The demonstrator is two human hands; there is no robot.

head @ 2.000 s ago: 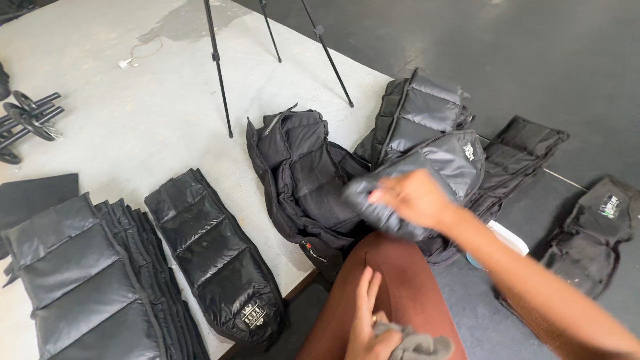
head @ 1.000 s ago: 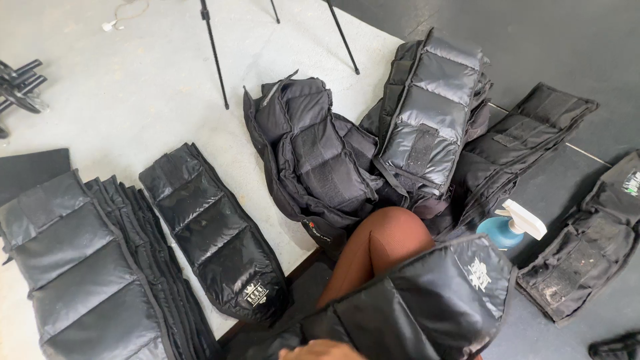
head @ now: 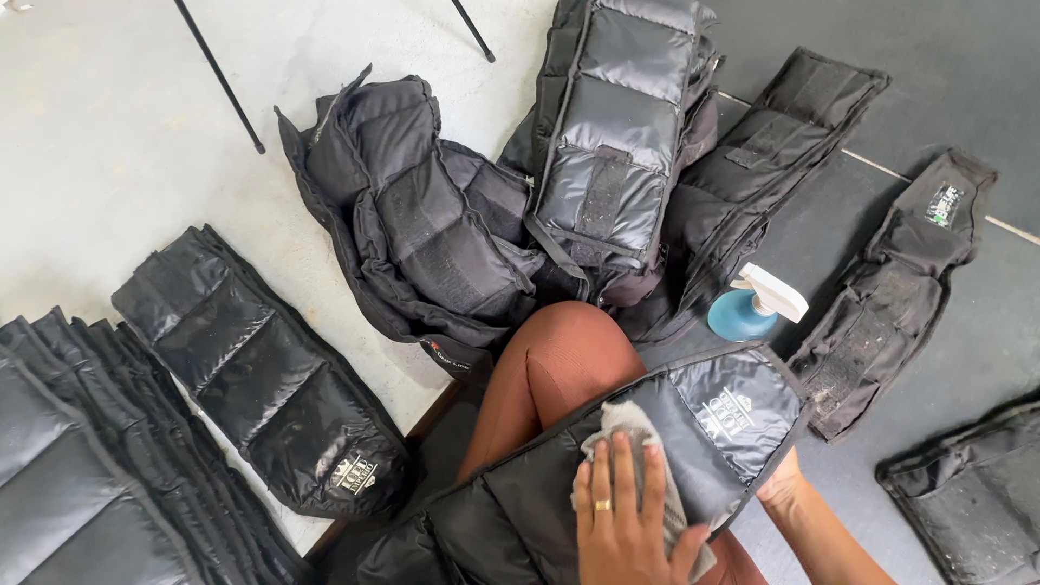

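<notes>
A long black segmented padded band (head: pixel 520 504) with a white printed logo lies across my lap, over the legs in brown leggings. My left hand (head: pixel 626 516), with a ring on one finger, presses a crumpled grey cloth (head: pixel 638 422) against the band's upper face, its fingers spread over the cloth. My right hand (head: pixel 780 479) grips the band's lower edge near the logo end; its fingers are mostly hidden under the band. Just beyond that end stands a spray bottle (head: pixel 743 315) with blue liquid and a white trigger head.
Left are a stack of black padded bands (head: pixel 73 455) and another shiny band (head: pixel 244 366) on the pale surface. Ahead lie matte folded bands (head: pixel 431 219) and a pile of shiny ones (head: pixel 626 106). More bands (head: pixel 886 301) lie on the dark floor. Tripod legs (head: pixel 219 77) stand behind.
Two seconds ago my right hand was over the pile ahead and my left held the cloth above my lap. The band now lies across my lap, with the cloth on it. The view has moved closer.
</notes>
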